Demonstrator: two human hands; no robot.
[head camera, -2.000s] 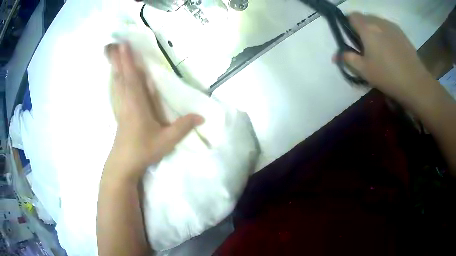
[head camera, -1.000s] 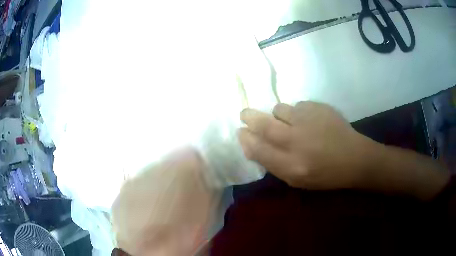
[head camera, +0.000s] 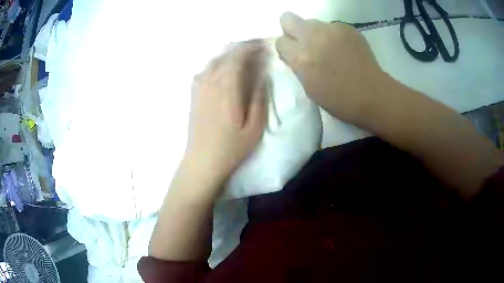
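Note:
A large, overexposed white fabric piece (head camera: 127, 121) covers the table's left and middle and hangs over its front edge. My left hand (head camera: 235, 99) lies on the cloth, blurred, with its fingertips near my right hand; whether it grips cloth is unclear. My right hand (head camera: 326, 63) is bent over the fabric's right part, thumb and fingers closed on a bit of the white cloth. A thin fold line runs down the cloth below the hands. Black-handled shears (head camera: 430, 30) lie on the table at the upper right, blades cut off by the frame's top.
The white table (head camera: 475, 72) has a dark seam line along its upper part. A fan (head camera: 30, 262) stands at the lower left. Cluttered goods, some purple (head camera: 21, 188), line the left side. My dark red clothing (head camera: 342, 221) is below the table edge.
The shears went from my right hand onto the table. Since a second ago, both hands have moved up the cloth, the left also to the right, and they are now close together.

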